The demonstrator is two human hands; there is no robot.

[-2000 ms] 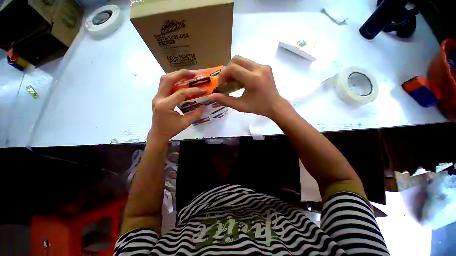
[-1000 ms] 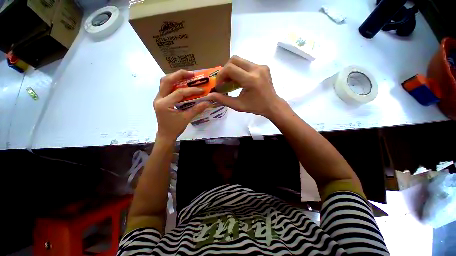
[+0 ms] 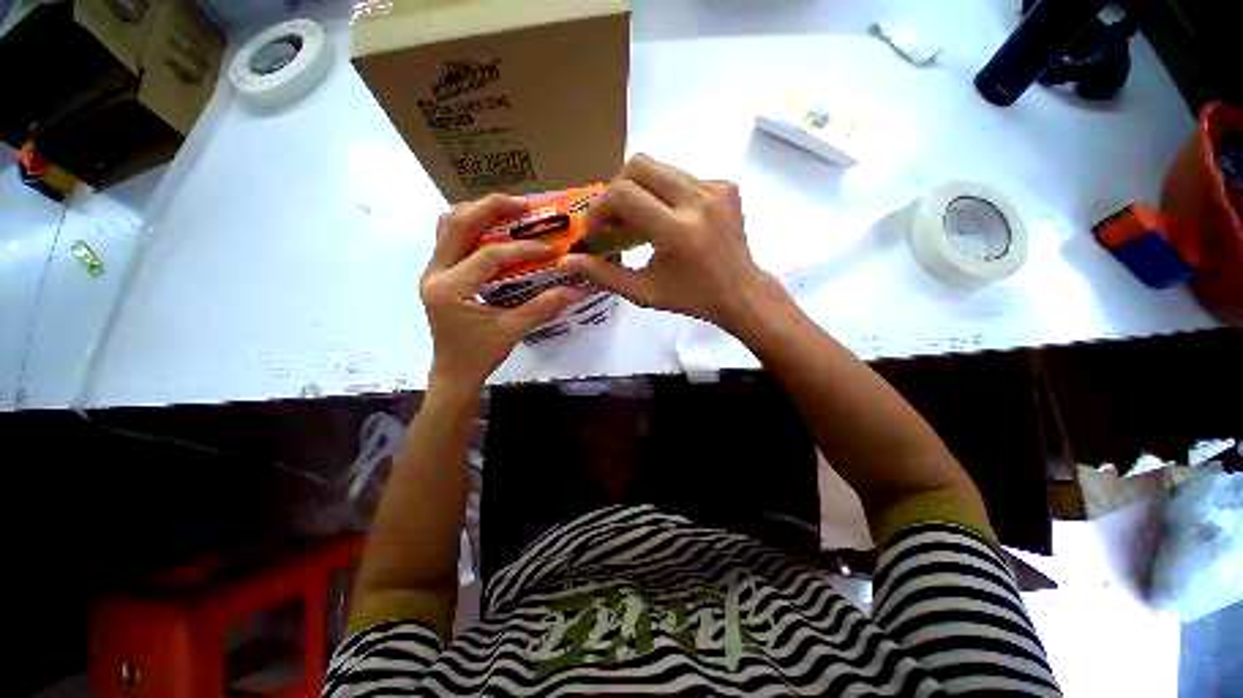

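A retail box (image 3: 548,229), orange on top with a dark slot shape and white with print on its near side, is held at the table's front, just before a brown carton (image 3: 511,102). My left hand (image 3: 477,284) grips it from the left, fingers on top and thumb on the near side. My right hand (image 3: 675,239) is at its right end, with fingers bent around a short yellow-olive piece (image 3: 624,240), possibly a cutter. The part of this piece under my fingers is hidden.
A tape roll (image 3: 971,232) lies at right, another (image 3: 278,57) at far left. A small white box (image 3: 810,126) lies beyond my right hand. A black tool (image 3: 1043,52), a blue-and-orange block (image 3: 1148,246) and an orange-red basket (image 3: 1213,211) are far right. Brown cartons (image 3: 143,96) stand at left.
My left hand and forearm have shifted slightly right, and the retail box has tilted a little. My right hand has stayed nearly in place, and more of the yellow-olive piece shows under its fingers.
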